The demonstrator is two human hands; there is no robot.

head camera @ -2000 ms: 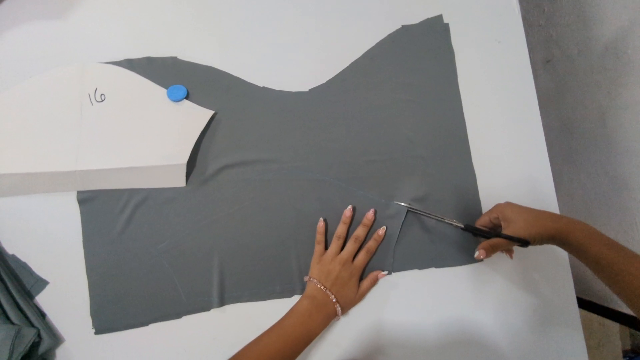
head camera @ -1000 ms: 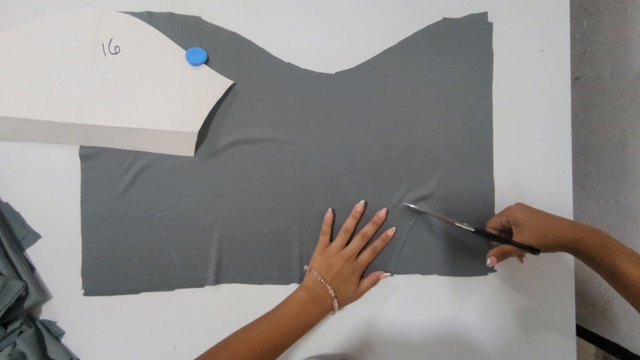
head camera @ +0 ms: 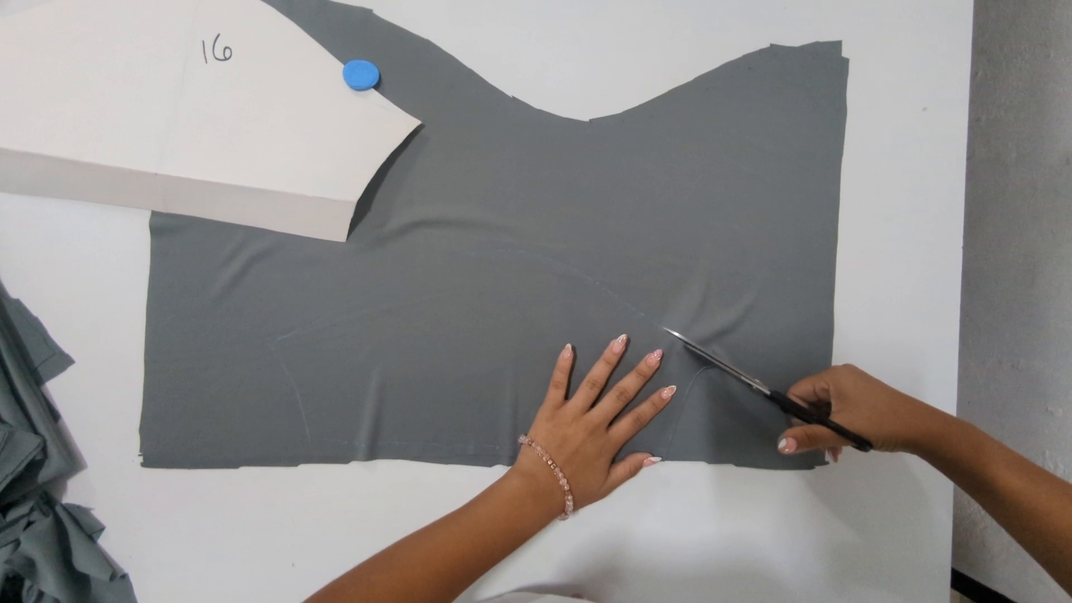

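Note:
A piece of grey fabric [head camera: 502, 184] with chalk-like lines lies spread on the white table. My left hand [head camera: 595, 419], a beaded bracelet [head camera: 553, 473] at its wrist, rests palm down with fingers spread on the fabric near its lower edge. In my right hand [head camera: 846, 410] are black-handled scissors [head camera: 729, 368], held over the fabric's lower right part. Their blades look nearly closed and point up and left, the tips by a curved line, just right of my left fingertips. Whether the blades pass through the cloth I cannot tell.
A white paper pattern piece [head camera: 167, 109] marked 16 overlaps the fabric's upper left, with a round blue weight [head camera: 361, 75] at its edge. Crumpled grey fabric [head camera: 42, 469] lies at the far left. The white table's [head camera: 904, 209] right edge borders a grey floor [head camera: 1017, 251].
The scissors stay in my right hand. A dark gap beside my left hand, seen two seconds ago, no longer shows; only a thin line is there. The view has shifted.

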